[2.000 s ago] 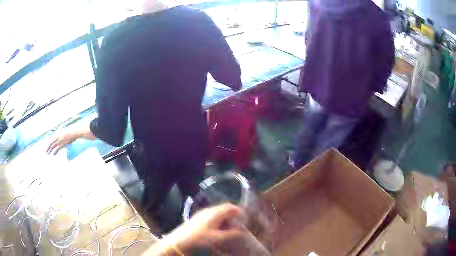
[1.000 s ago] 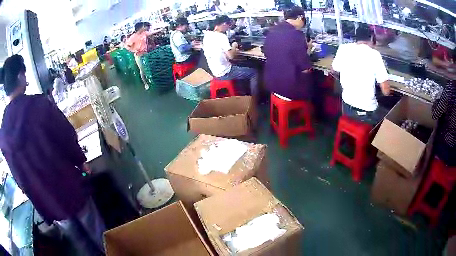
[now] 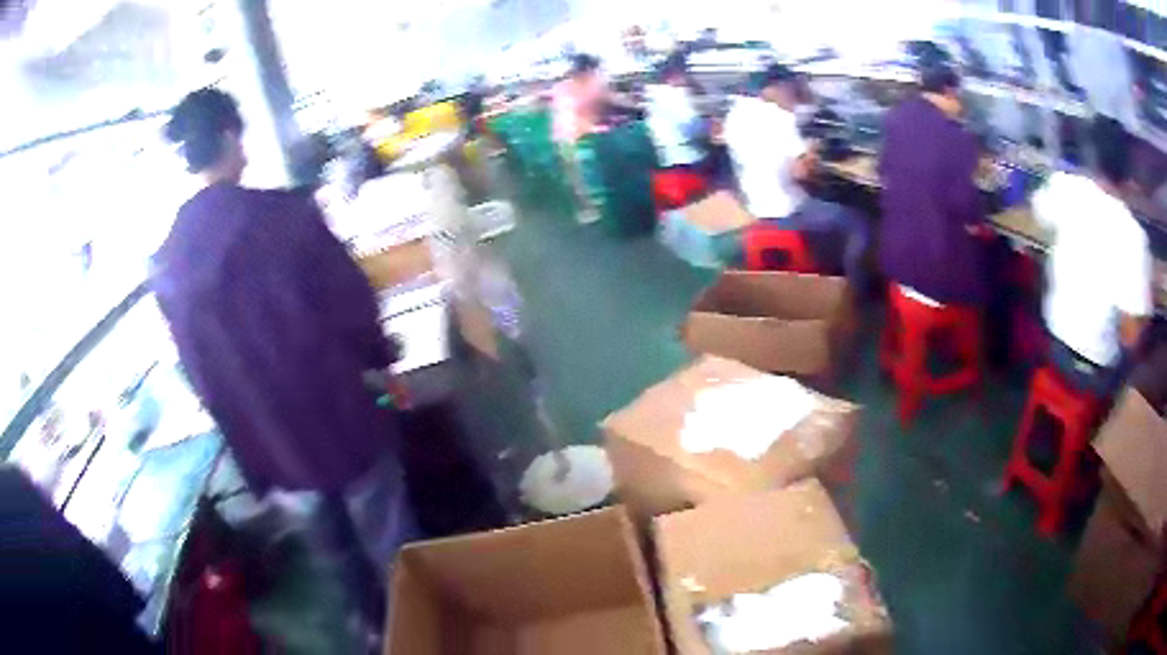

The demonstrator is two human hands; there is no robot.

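Neither of my hands is in the picture. Nearest in front of me is a large open carton (image 3: 525, 576), cut off by the bottom edge; the part of its inside that shows is bare brown board. Right of it stands a closed carton (image 3: 742, 544) with a white bag stack (image 3: 781, 614) on its top. Behind that is another closed carton (image 3: 640, 416) with a second white pile (image 3: 746, 416) on top. The picture is blurred.
A person in purple (image 3: 275, 333) stands at the left bench. A dark sleeve or back shows at the lower left edge. A round white base (image 3: 567, 479) stands on the green floor (image 3: 602, 307). An open carton (image 3: 768, 339), red stools (image 3: 930, 352) and seated people are farther back.
From one second ago, the view has swung left, so cartons and people sit farther right in the picture. My hand, seen two seconds ago near a clear ring-like item, is out of view.
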